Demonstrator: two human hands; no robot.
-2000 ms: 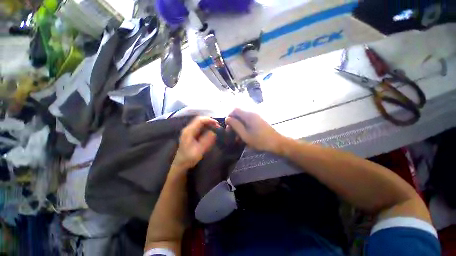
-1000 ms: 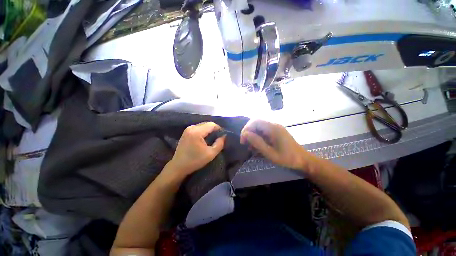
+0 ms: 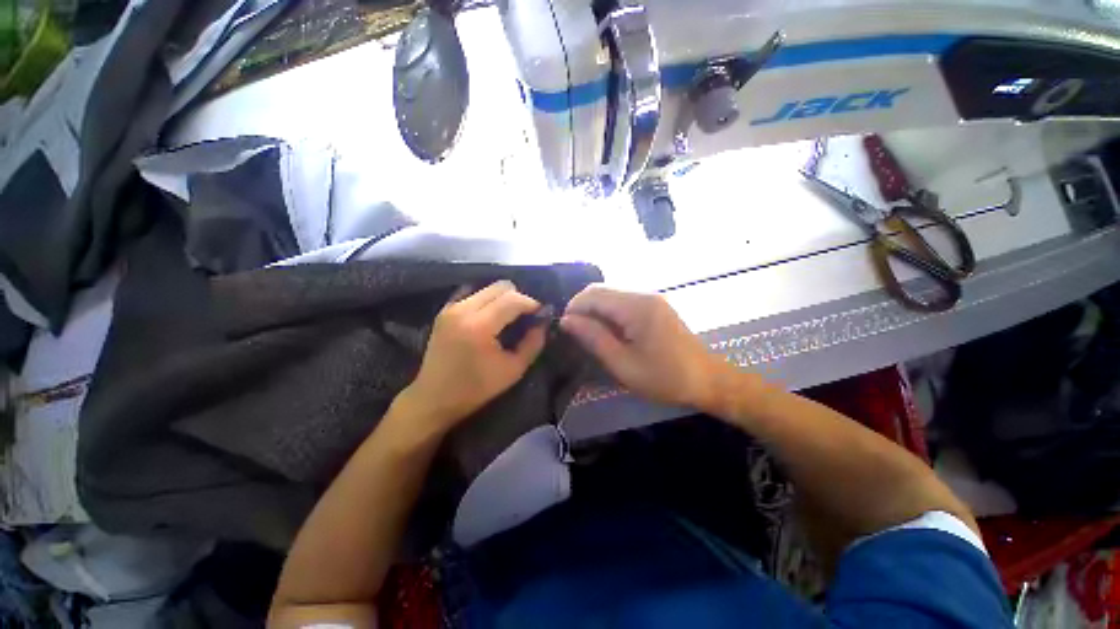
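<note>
A large dark grey garment panel (image 3: 295, 369) lies over the front left of the machine table, with a pale lining piece (image 3: 516, 485) hanging over the edge. My left hand (image 3: 477, 350) pinches the panel's cloth between thumb and fingers. My right hand (image 3: 645, 344) pinches the same cloth just beside it, fingertips almost touching. What lies between the fingertips is too small to tell. Both hands are in front of the white sewing machine head (image 3: 762, 74); the needle area is washed out by glare.
Shears (image 3: 915, 252) with brownish loop handles and a red tool (image 3: 887, 166) lie right of the needle. A grey oval (image 3: 430, 84) stands left of the head. Grey and white cut pieces (image 3: 74, 160) are heaped at left. A red basket (image 3: 1044, 547) is below the table at right.
The view has shifted and come closer to the table. My hands have drawn nearer together than one second ago, both still pinching the dark cloth.
</note>
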